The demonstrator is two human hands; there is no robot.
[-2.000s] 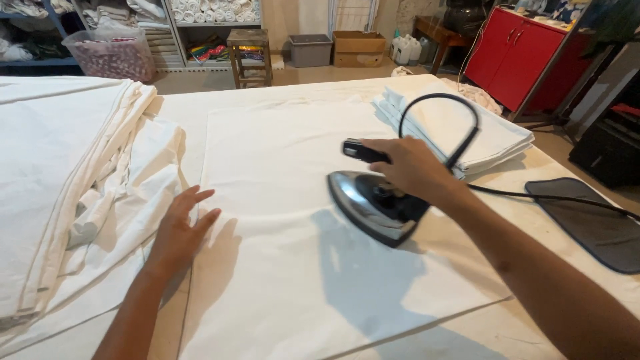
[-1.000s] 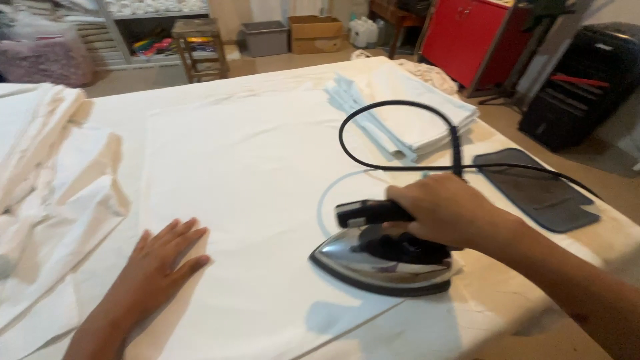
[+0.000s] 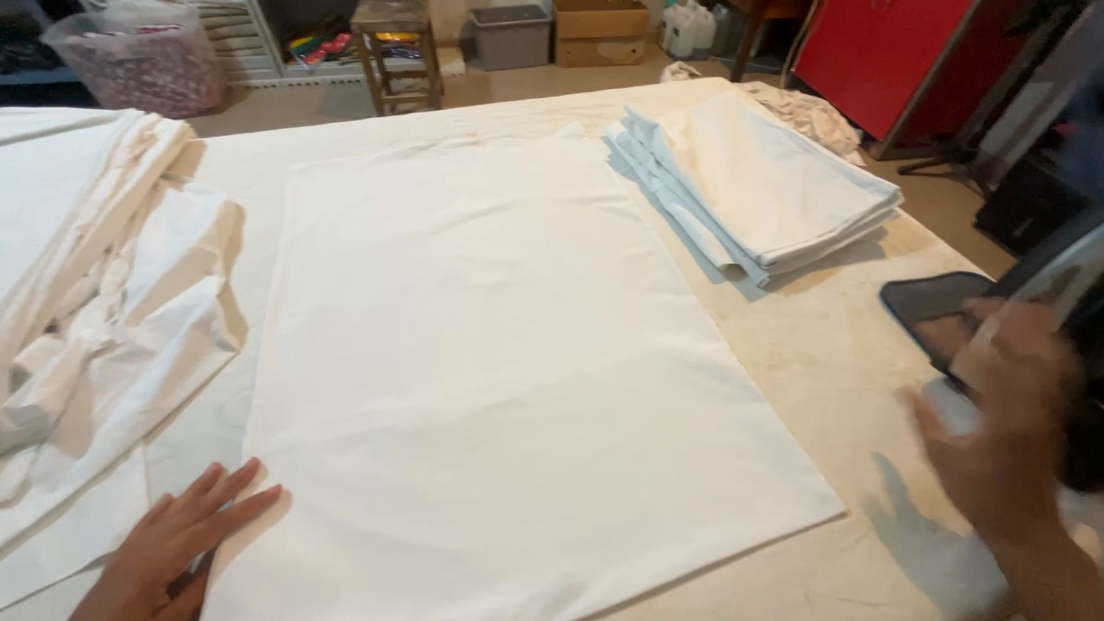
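A white rectangular cloth (image 3: 500,371) lies spread on the table, with slight creases across it. My left hand (image 3: 194,535) rests at its lower left edge, fingers apart, holding nothing. At the right edge of the view, my right hand (image 3: 1005,414) is raised and blurred, its thumb and fingers apart. Beside and behind it is the clothes iron (image 3: 1065,276), tilted up, dark and shiny, blurred and partly out of view. No grip on the iron shows. A dark mesh-like pad (image 3: 931,302) with a blue rim lies partly behind that hand.
Folded white and pale blue cloths (image 3: 776,181) are stacked at the table's back right. Loose, crumpled white fabric (image 3: 112,319) covers the left side. Beyond the covered table (image 3: 828,345) stand a wooden stool (image 3: 392,52), a grey bin (image 3: 511,39), a cardboard box (image 3: 601,33) and a red cabinet (image 3: 880,60).
The iron was in my right hand over the cloth; both have moved right, off the cloth, and my fingers have come apart. My left hand stays near the cloth's left side.
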